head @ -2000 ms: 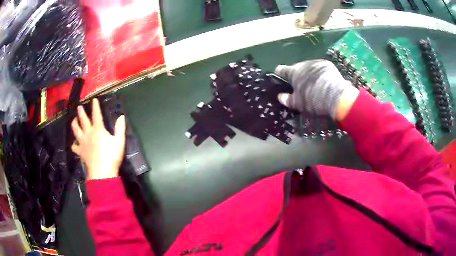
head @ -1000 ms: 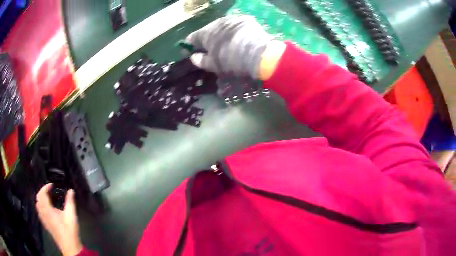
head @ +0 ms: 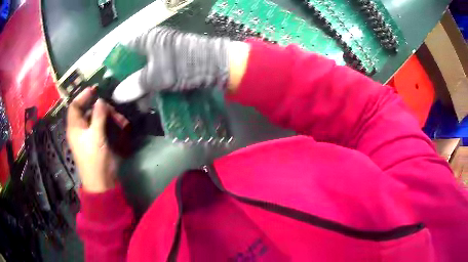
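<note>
My right hand [head: 177,61], in a grey knitted glove with pale fingertips, holds a green circuit board [head: 123,61] between thumb and fingers. More joined green boards [head: 195,115], with silvery parts along the lower edge, hang under the same hand. My bare left hand [head: 95,135] is beside it, with a dark part [head: 74,82] at its fingertips; that part is blurred. The pile of small black parts [head: 149,120] is mostly hidden behind my hands and the boards.
Long black strips [head: 46,164] are heaped at the left. Rows of green boards [head: 287,30] lie at the upper right. A black part [head: 106,13] sits on the belt beyond the pale rail [head: 138,25]. A red bin [head: 414,89] and cardboard [head: 454,61] are at the right.
My left hand has come up from the black strips to near my right hand, with a dark part. My right hand has moved left, and its green boards now show more fully.
</note>
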